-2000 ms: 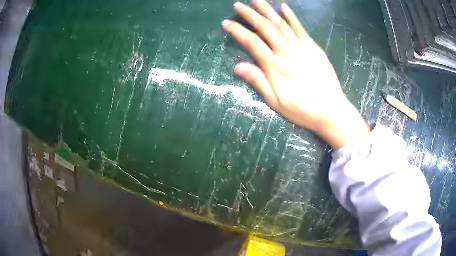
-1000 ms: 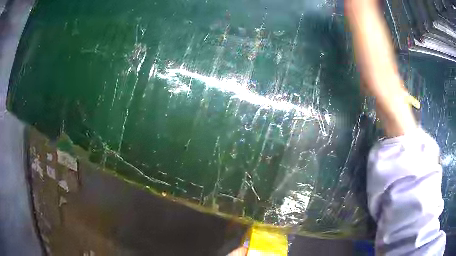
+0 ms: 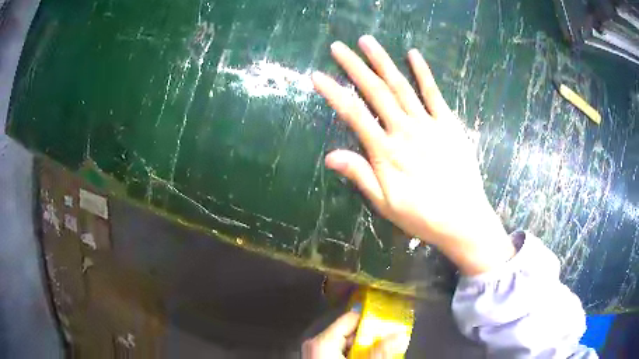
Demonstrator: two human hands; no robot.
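The yellow tape roll (image 3: 384, 324) is at the front edge of the green table top (image 3: 238, 161), low in the picture. My left hand (image 3: 335, 339) grips it from the left, partly cut off by the bottom rim. My right hand (image 3: 413, 154) lies palm down on the glossy green surface, fingers spread, holding nothing. Clear tape strips show as whitish lines, creases and glare across the top. A small tan-yellow stick with a dark tip (image 3: 581, 104) lies on the green top at the right.
A stack of dark and silvery layered trays or frames (image 3: 611, 31) is at the upper right. Brown cardboard with white label scraps (image 3: 91, 259) is below left. A blue object (image 3: 595, 332) shows below right, under the yellowish table edge (image 3: 203, 228).
My right hand has come from the top right of the table back toward the front and lies spread. My left hand and the roll show more fully and higher. The view has shifted slightly.
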